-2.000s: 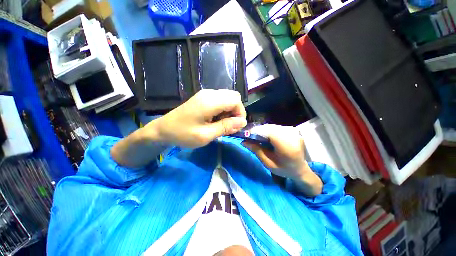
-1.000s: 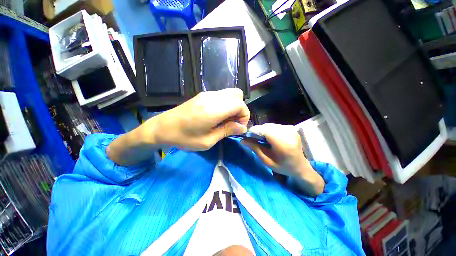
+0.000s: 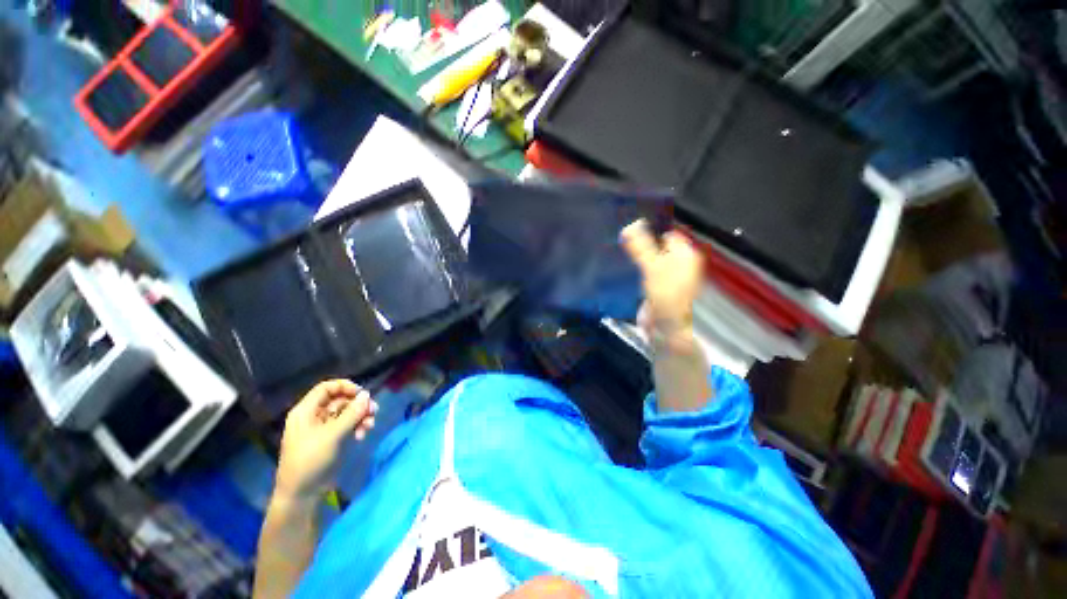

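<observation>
My right hand (image 3: 669,281) grips a dark tablet-sized screen (image 3: 550,246) by its right edge and holds it out flat, between the two trays. The screen is blurred. My left hand (image 3: 322,435) is apart from it at the lower left, fingers curled with thumb and fingertips close together; whether it pinches something small cannot be told. A black foam tray (image 3: 330,263) in front holds a glossy screen (image 3: 404,267) in its right recess and a darker one (image 3: 277,328) in its left.
A black tray (image 3: 702,129) with pale specks tops the tray stack at right. A yellow-handled tool (image 3: 462,76) lies on the green mat. A blue stool (image 3: 255,158), a red tray (image 3: 158,70) and a white box (image 3: 73,345) are at the left.
My hands have separated. My right hand has swung the screen outward, its broad face now showing. My left hand has dropped to the lower left. The view has turned and shifted right.
</observation>
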